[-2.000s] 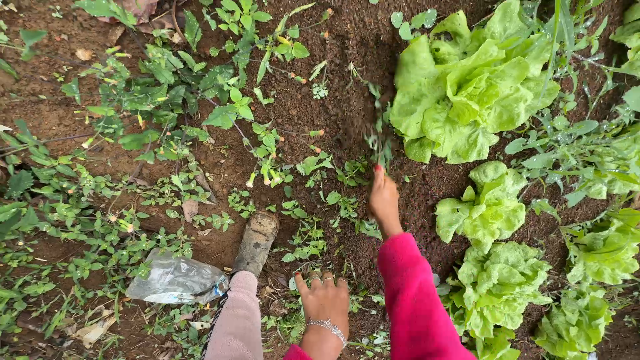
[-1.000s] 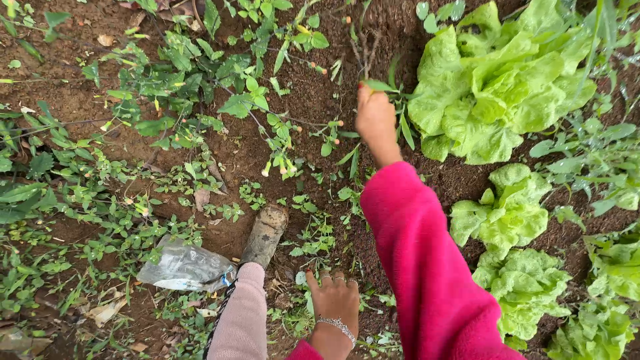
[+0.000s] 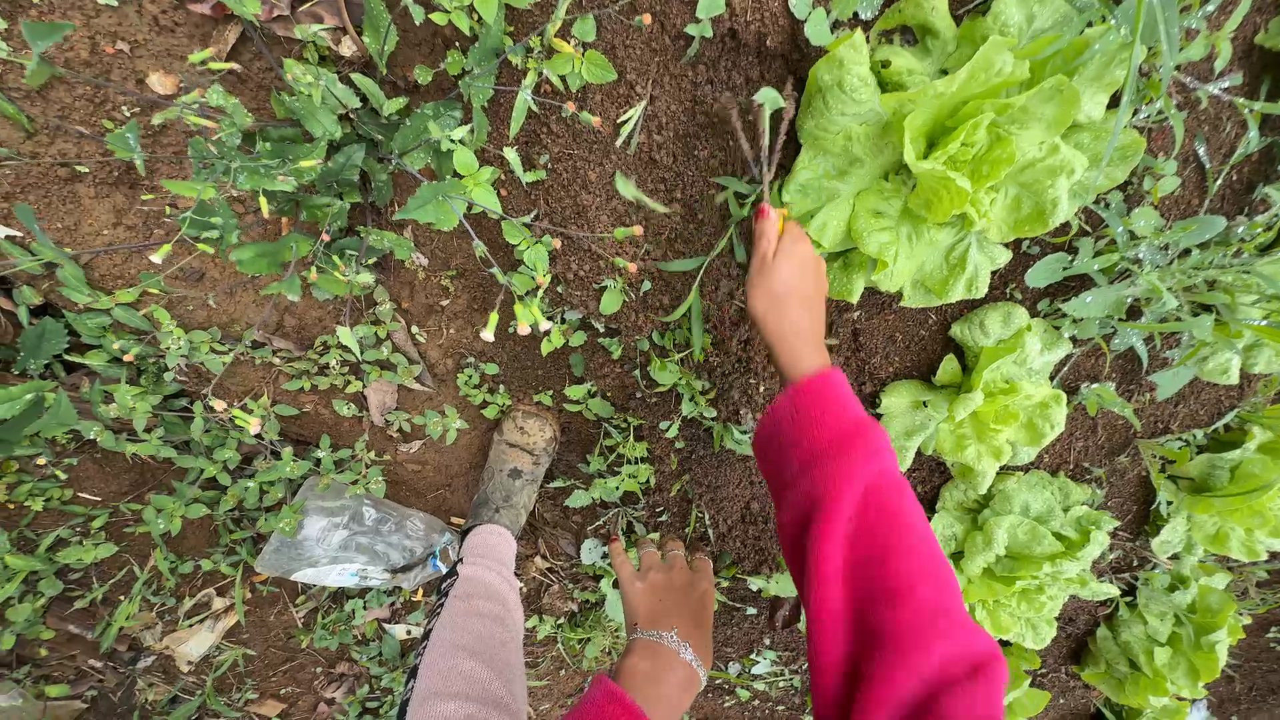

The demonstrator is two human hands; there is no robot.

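Note:
In the head view my right hand [image 3: 788, 290] is closed around the handle of a small hand rake [image 3: 765, 150], of which a bit of yellow shows at the fingers. Its thin brown tines point away from me, with a green leaf caught among them, beside a large head of lettuce [image 3: 960, 150]. Uprooted-looking weeds [image 3: 705, 285] lie by the knuckles. My left hand [image 3: 668, 605], with rings and a silver bracelet, rests with spread fingers on low weeds [image 3: 615, 465] near the bottom; its fingertips touch the plants, and nothing is seen held in it.
My muddy boot [image 3: 515, 470] stands left of the hands, with a clear plastic bag [image 3: 360, 540] beside it. Smaller lettuces [image 3: 1020, 550] grow in rows at the right. Flowering weeds [image 3: 450, 200] spread across the left, with brown soil [image 3: 650, 140] between them and the lettuces.
My right hand has moved up from its lower place two seconds ago, and the rake's tines now show beside the big lettuce. My left hand stays low on the weeds.

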